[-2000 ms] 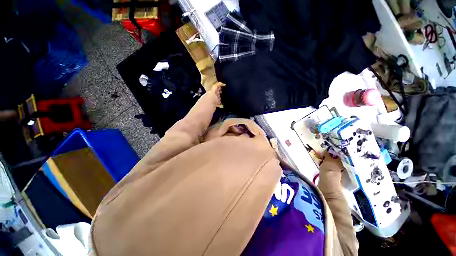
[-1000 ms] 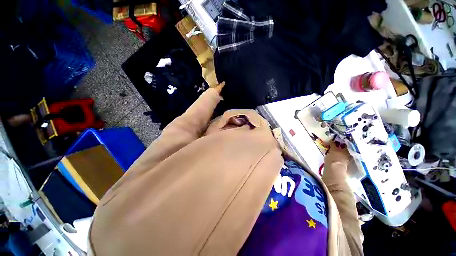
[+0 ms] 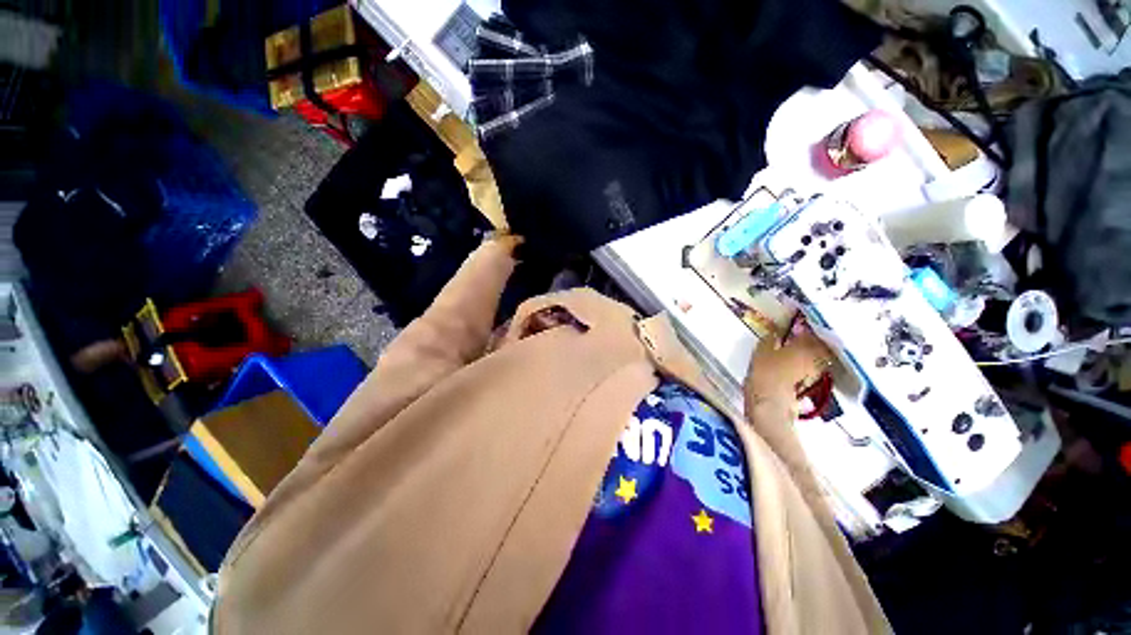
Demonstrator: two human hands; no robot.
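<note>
My left hand (image 3: 506, 239), small in the picture, pinches the lower end of a narrow brown strip (image 3: 481, 186), which runs up and left along the edge of the black cloth (image 3: 583, 149). A black-and-white plaid strip (image 3: 521, 77) lies at that cloth's left edge. My right hand (image 3: 789, 337) is at the needle area of the white sewing machine (image 3: 887, 329) with its blue stripe. The machine head partly hides its fingers, and I cannot tell what it holds.
A pink-topped container (image 3: 864, 139) and a white cone (image 3: 961, 223) stand beyond the machine. Black bin (image 3: 360, 261) with dark and white bits is on the floor at left. A blue crate (image 3: 329, 378), red stools (image 3: 230, 335) and a grey cloth (image 3: 1079, 186) lie around.
The view has shifted, so the machine and cloth appear further left. My left hand stays on the brown strip's end. My right hand stays by the needle area.
</note>
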